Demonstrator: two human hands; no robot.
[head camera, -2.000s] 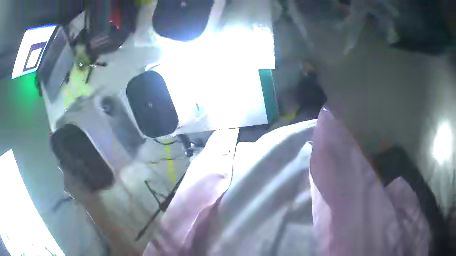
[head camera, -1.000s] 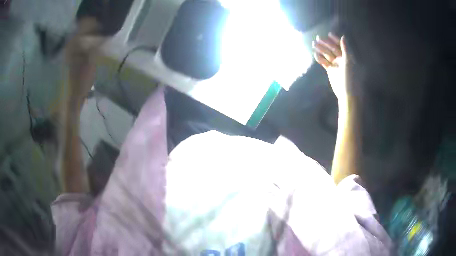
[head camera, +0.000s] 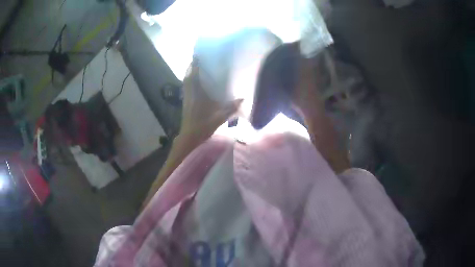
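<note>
A white projector unit with a dark top (head camera: 278, 78) is tilted in front of my chest, blurred and partly lost in glare. My left hand (head camera: 211, 107) is on its pale left side, fingers and thumb around the lower edge. My right hand (head camera: 310, 86) is at its dark right side, blurred, its fingers mostly hidden. The unit is held between both hands, over the near edge of the glaring white table (head camera: 177, 47).
Crumpled clear plastic film (head camera: 315, 39) hangs at the table's right edge, with more blurred film (head camera: 354, 104) below. At left, a red robot arm (head camera: 75, 125) stands on a white base (head camera: 130, 114) with thin cables. A dark item with cables (head camera: 59, 61) lies behind it.
Both hands have come together from far apart and now hold a unit. The view has turned, bringing the robot arm and white base in at left.
</note>
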